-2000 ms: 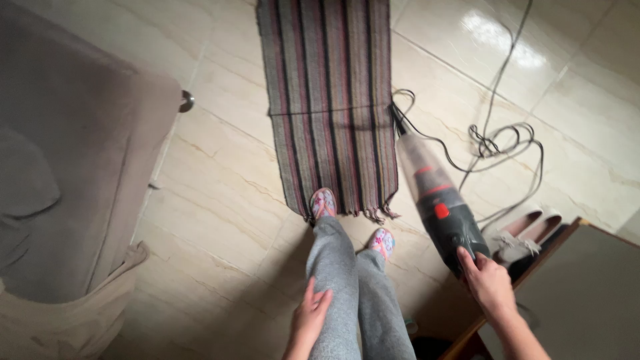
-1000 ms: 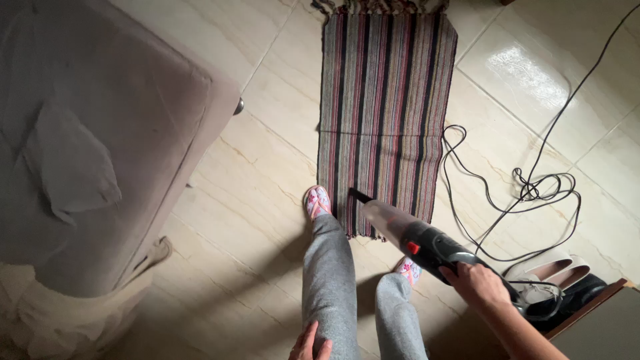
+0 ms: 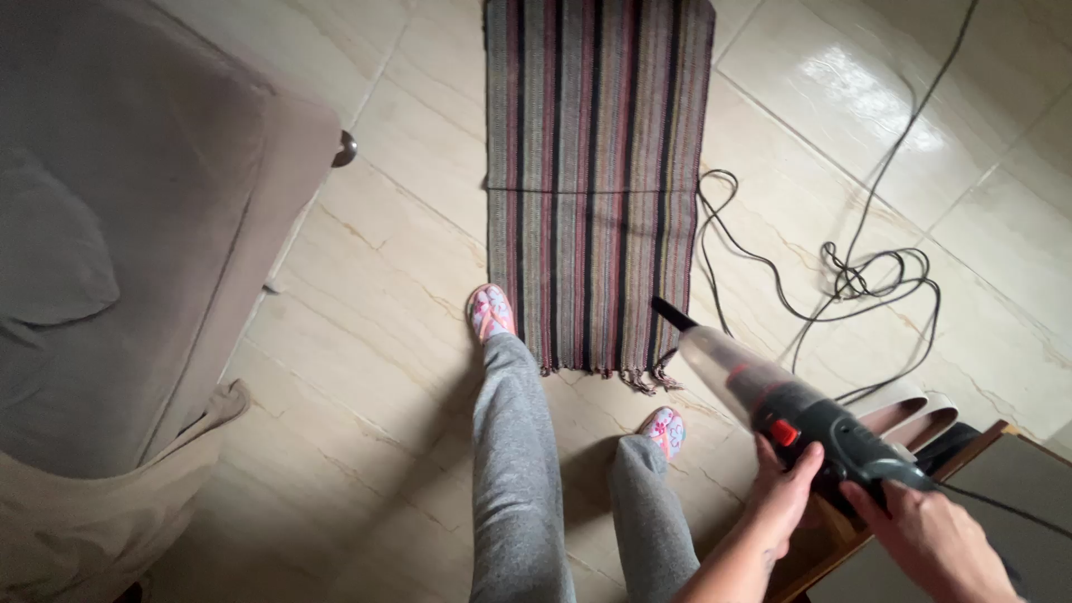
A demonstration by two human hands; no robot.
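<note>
A dark handheld vacuum cleaner (image 3: 804,419) with a clear dust cup and a red button points up and left. My right hand (image 3: 930,528) is closed round its rear handle. Under the body, near the red button, my left hand (image 3: 783,486) supports it, fingers partly hidden. The black crevice nozzle (image 3: 672,313) is over the lower right part of a striped woven rug (image 3: 599,184) with a fringed end; whether it touches the cloth I cannot tell. My left foot, in a flip-flop and patterned sock (image 3: 491,312), is at the rug's lower left corner.
A black power cord (image 3: 775,272) lies looped on the tiled floor (image 3: 402,276) right of the rug. Light shoes (image 3: 921,423) stand beside a wood-edged cabinet (image 3: 1001,486) at the lower right. A grey sofa (image 3: 167,209) with a draped beige cloth (image 3: 100,519) fills the left.
My left hand has come from beside my leg to the vacuum's body. One second ago only my right hand held the vacuum. The view has shifted.
</note>
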